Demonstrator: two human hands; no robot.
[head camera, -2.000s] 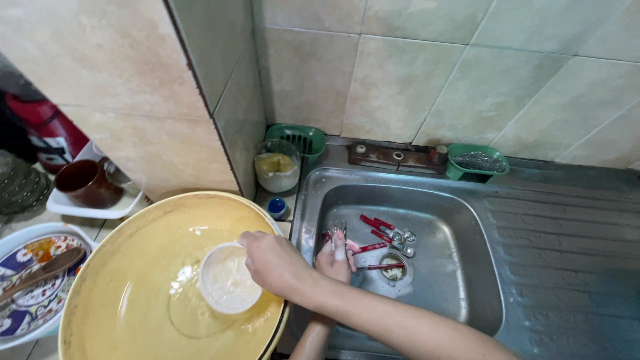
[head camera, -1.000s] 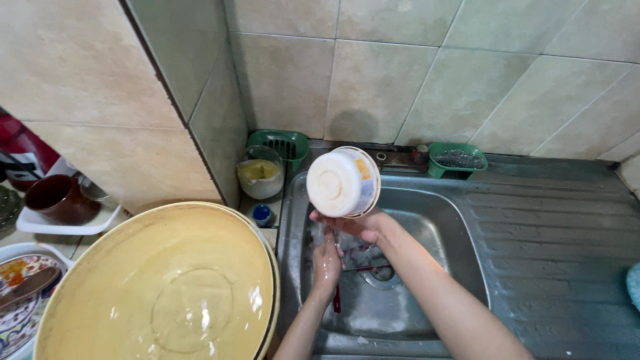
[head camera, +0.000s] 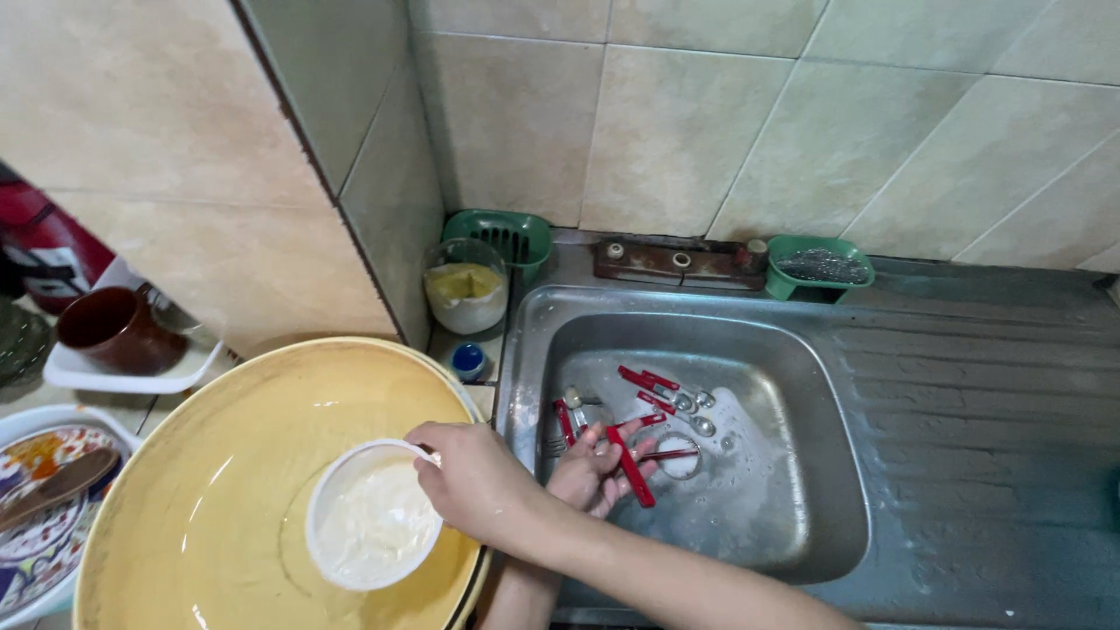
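Note:
My right hand (head camera: 468, 477) grips the rim of a white plastic tub (head camera: 372, 516), which is tilted in the water of a big yellow basin (head camera: 122, 525). The right forearm crosses over the left one. Palm up in the sink, my left hand (head camera: 599, 472) holds a red-handled utensil (head camera: 632, 468) across its fingers; the utensil's far end cannot be made out. Around that hand, several red-handled spoons (head camera: 669, 398) and other cutlery lie on the bottom of the metal sink (head camera: 827, 490). A red handle rests across the drain strainer (head camera: 678, 455), with suds nearby.
Behind the basin stand a glass container (head camera: 465, 289) with yellow and white contents, a blue cap (head camera: 469, 359) and a green slotted holder (head camera: 525, 229). A green dish (head camera: 822, 262) holds a metal scourer. Patterned plates with a wooden spoon (head camera: 61, 490) and a brown mug (head camera: 122, 332) are left.
The tub was tipped above the sink a second ago; my right hand has brought it left and down into the basin. My left hand has stayed in the sink.

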